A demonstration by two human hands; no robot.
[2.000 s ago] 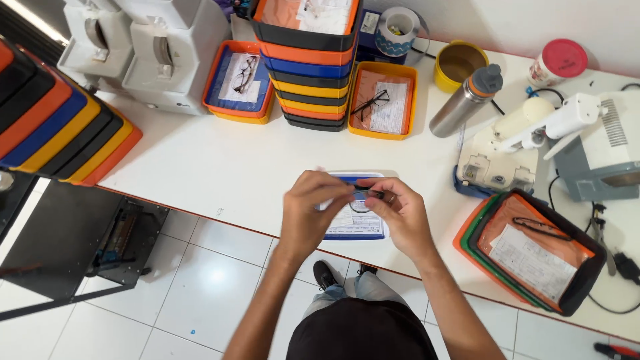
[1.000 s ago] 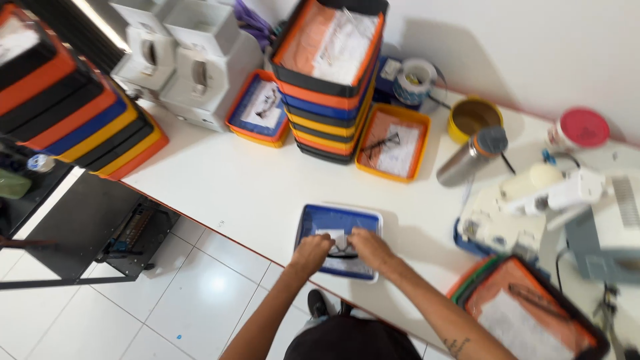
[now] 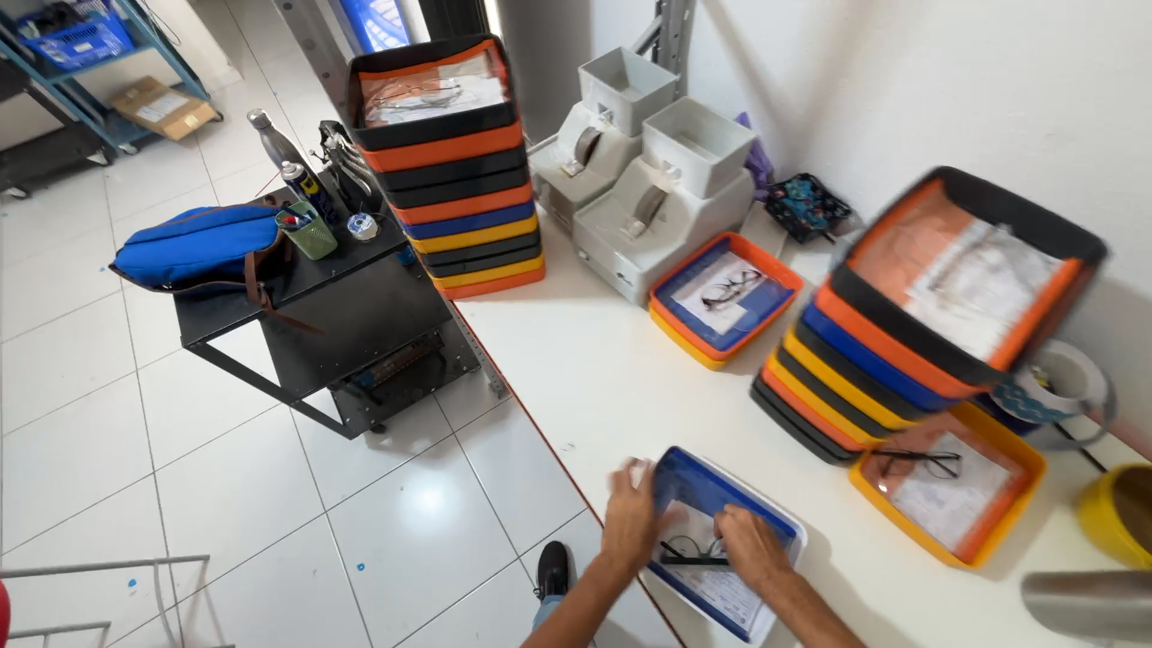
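Observation:
A blue plastic tray (image 3: pixel 747 497) with a white rim around it lies near the table's edge, holding a printed paper (image 3: pixel 720 589) and a pair of eyeglasses (image 3: pixel 693 560). My left hand (image 3: pixel 632 508), slightly blurred, is at the tray's left edge; whether its fingers grip the rim cannot be told. My right hand (image 3: pixel 749 538) is curled over the tray, its fingertips at the right end of the eyeglasses, and appears to hold them. Part of the frame is hidden beneath those fingers.
Tall tray stacks stand at the left (image 3: pixel 468 166) and right (image 3: pixel 855 369). Between them are two grey bench machines (image 3: pixel 661 225) and an orange tray (image 3: pixel 661 301) with glasses. A yellow tray (image 3: pixel 1017 486), a yellow pot (image 3: pixel 1111 517) and a metal bottle (image 3: pixel 1080 603) are at the right. A black cart (image 3: pixel 360 333) adjoins the table.
The view has swung left. Two seconds ago both hands held the eyeglasses above the tray; now the glasses are down in it and my left hand has moved away to the tray's left edge.

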